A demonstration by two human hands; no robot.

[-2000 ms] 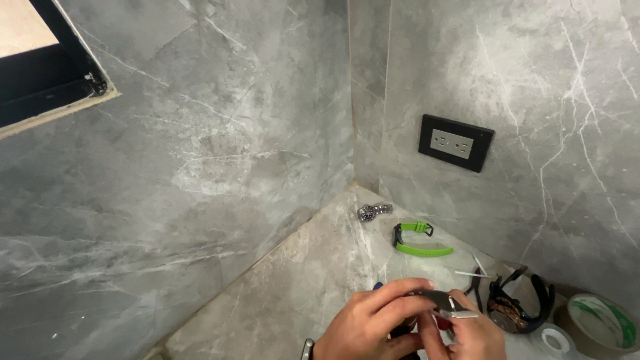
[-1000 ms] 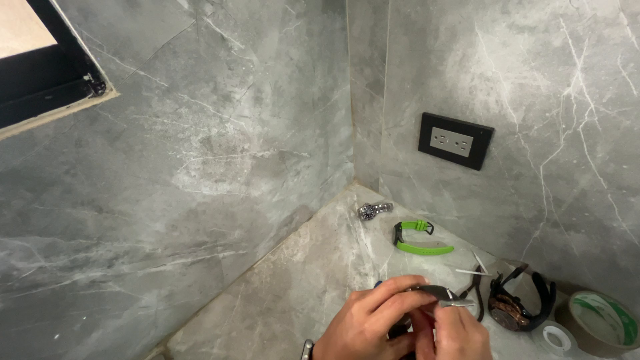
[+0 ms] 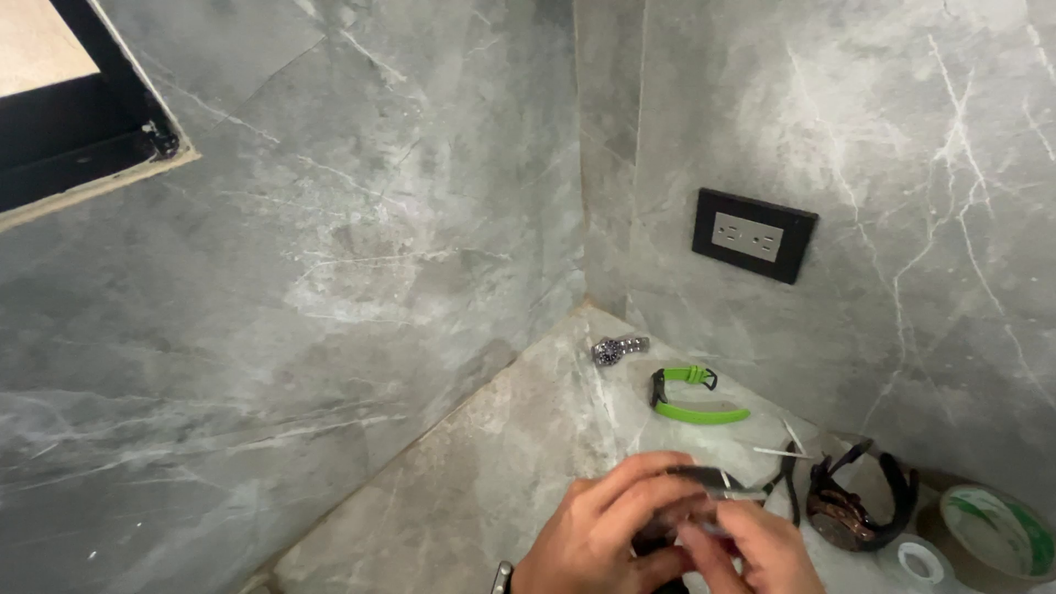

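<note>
At the bottom centre, my left hand [image 3: 623, 528] is closed around a dark strap-like thing [image 3: 701, 476], its fingers curled over it; much of the thing is hidden. My right hand [image 3: 759, 544] meets it from the right, its fingertips against the same thing, with a thin light-coloured piece [image 3: 742, 493] by the fingers. What that piece is, I cannot tell. Beyond the hands lie a wristwatch with a green strap [image 3: 701, 414] and a metal-bracelet watch [image 3: 609, 352]. Right of my right hand is a black-strapped watch [image 3: 846, 520] on the stone counter [image 3: 495, 445].
Thin white sticks [image 3: 782, 452] and a dark strap [image 3: 792, 487] lie behind my right hand. At the lower right are a small white ring [image 3: 920, 563] and a roll of tape [image 3: 990, 536]. Grey marble walls with a black-framed power outlet [image 3: 747, 237] rise behind.
My fingers have shifted slightly around the dark thing, and both hands remain together at the bottom. The watches on the counter have not moved.
</note>
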